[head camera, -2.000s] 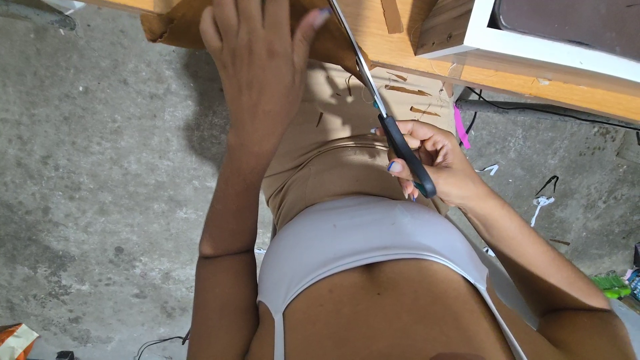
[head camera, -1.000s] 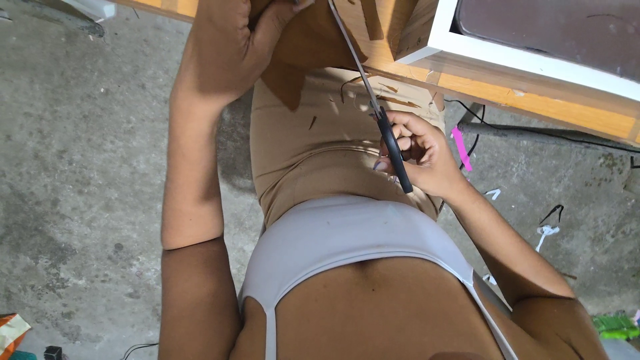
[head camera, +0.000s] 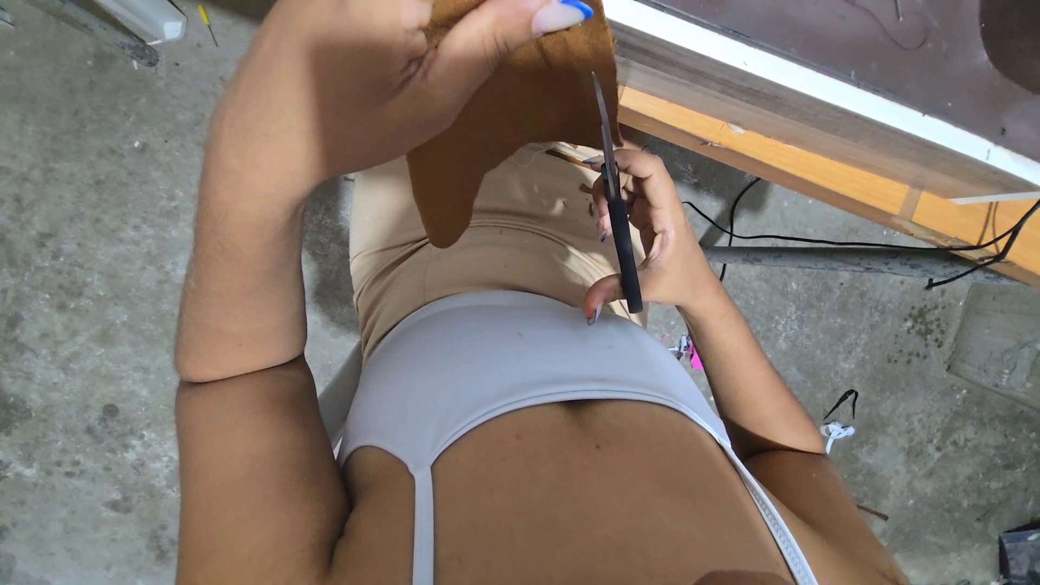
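Observation:
Near the top centre, my left hand [head camera: 406,73] grips a piece of brown leather or fabric [head camera: 520,114], thumb on top. A rounded flap of the piece hangs over my lap. My right hand [head camera: 658,227] holds scissors with black handles [head camera: 621,244], their blades pointing up at the right part of the brown piece. Whether the blades touch it, I cannot tell. Thin brown offcuts [head camera: 569,154] lie on my beige trousers. The fingers of my left hand are partly cut off by the top edge.
A wooden table edge [head camera: 772,162] runs along the upper right, with a white-rimmed tray or box [head camera: 812,81] on it. Black cables [head camera: 853,242] hang below, near a grey metal bar [head camera: 812,260]. Small scraps and a yellow-handled tool [head camera: 204,15] lie on the concrete floor.
My left hand has lifted the brown piece off the table side, and its flap now hangs over my lap. The scissors stay in my right hand, turned more upright. The view has shifted.

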